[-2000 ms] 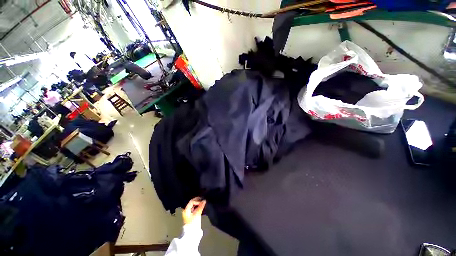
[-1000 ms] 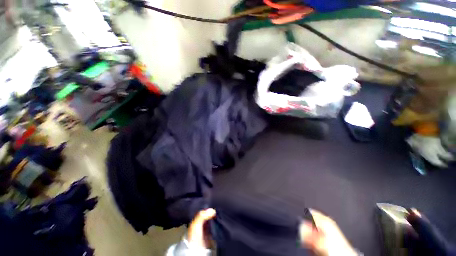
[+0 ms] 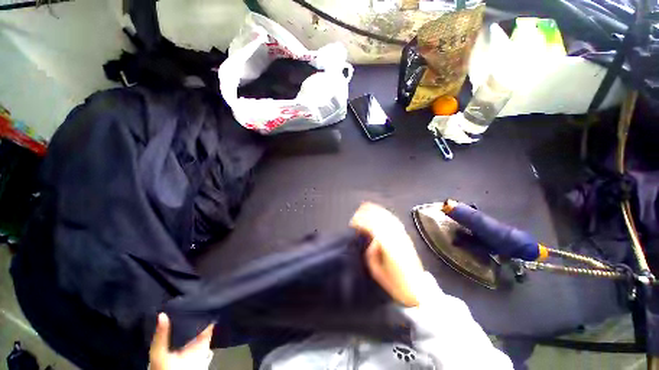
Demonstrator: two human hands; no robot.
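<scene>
A dark navy garment piece [image 3: 289,289] is stretched between my two hands above the front of the dark pressing table [image 3: 347,177]. My left hand [image 3: 181,347] grips its left end, low in the view. My right hand [image 3: 386,253] grips its upper right end. The piece is blurred, and its lower part hangs near my grey clothing. The steam iron [image 3: 473,238] lies on the table right of my right hand, with its dark blue wrapped handle up and nobody holding it.
A large pile of dark garments [image 3: 130,202] covers the left. Behind stand a white plastic bag [image 3: 289,108], smartphone [image 3: 371,117], snack packet [image 3: 448,54], orange fruit [image 3: 444,105], tissue [image 3: 455,130], small cutter [image 3: 442,146] and clear bottle [image 3: 491,90]. The iron's hose [image 3: 578,266] runs right to a support.
The view has swung right, bringing the whole iron into sight. Two seconds ago one hand was at the pile's lower edge; now both hands hold a garment piece up over the table's front.
</scene>
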